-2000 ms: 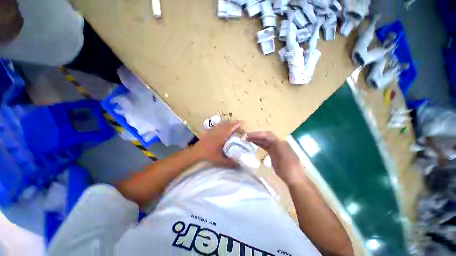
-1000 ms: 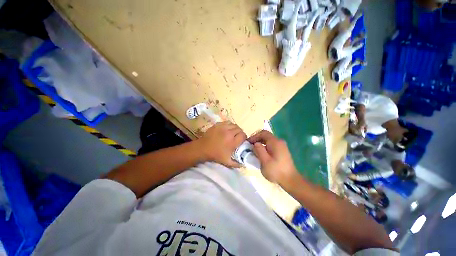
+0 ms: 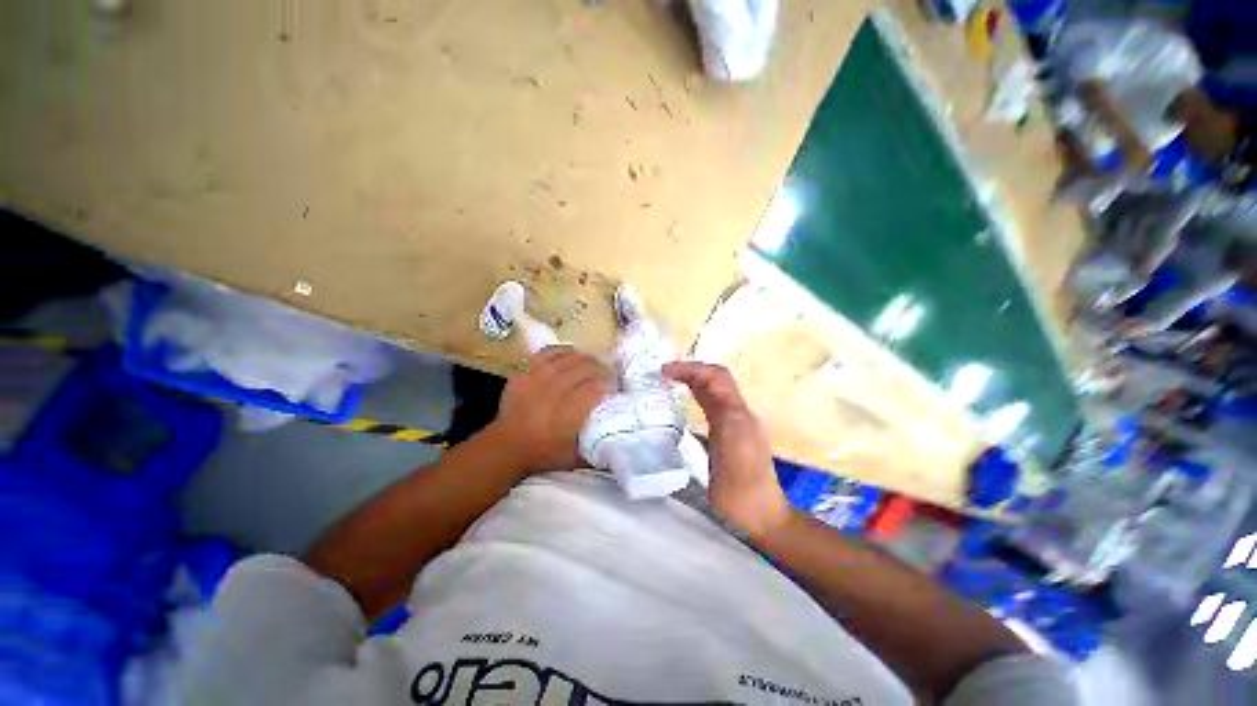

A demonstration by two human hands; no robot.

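Observation:
A white-grey jointed assembly [image 3: 642,435] lies between my two hands, close to my shirt at the bench's near edge. Its blocky end points toward me and a limb with a small oval end points away over the cardboard. My left hand [image 3: 558,407] holds it from the left side. My right hand [image 3: 731,439] touches its right side with the fingers bent. A second white limb with an oval end [image 3: 505,310] sticks out beyond my left hand; whether it joins the assembly is hidden.
Brown cardboard [image 3: 414,166] covers the bench. The green conveyor belt [image 3: 903,221] lies to the right. A white part [image 3: 735,35] is at the top edge. A blue crate with translucent bags [image 3: 255,352] stands at the left. Other workers [image 3: 1137,90] are at the far right.
The view has turned, and the heap of parts has mostly left it at the top. The assembly now shows more fully between my hands, with its limb pointing away from me.

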